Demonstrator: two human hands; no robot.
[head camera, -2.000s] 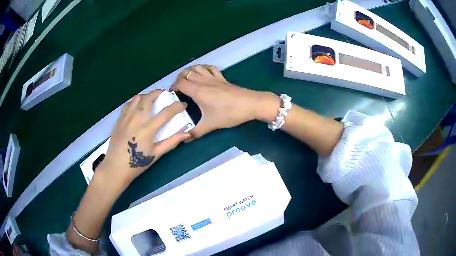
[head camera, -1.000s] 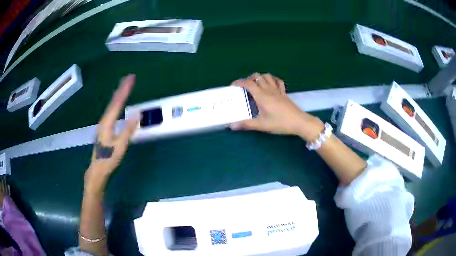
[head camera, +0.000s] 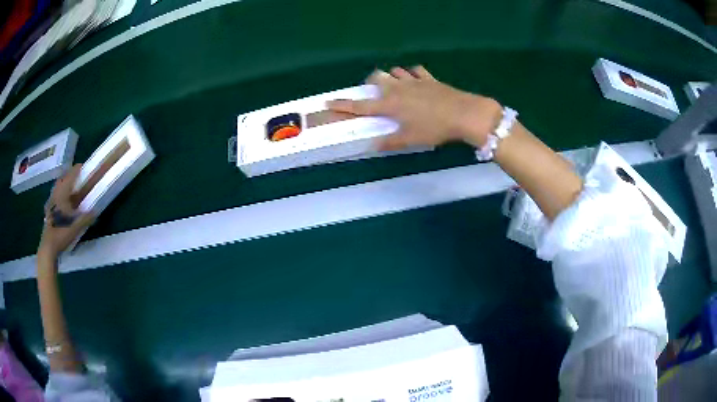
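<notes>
My right hand (head camera: 421, 110), slightly blurred, lies over the right end of a white retail box (head camera: 314, 161) on the green belt, its fingers around the box. This box shows an orange-and-black watch face, a brown strap and a hang tab at its left end. My left hand (head camera: 67, 210) holds the lower end of another white box (head camera: 126, 173) with a brown strap, tilted at the left by the rail. The stack of white window cards (head camera: 346, 373) lies nearest me, cut off by the bottom edge.
A pale rail (head camera: 307, 208) divides belt and bench. Another box (head camera: 43, 161) lies far left on the belt, and one more (head camera: 637, 88) at upper right. Boxes lie beside my right forearm, one with a strap (head camera: 648, 204). Pink clothing (head camera: 17, 373) shows at lower left.
The dark-windowed carded box no longer shows in my right hand, which is now on an orange-face box over the belt. My left hand has moved left onto another box. The view has shifted.
</notes>
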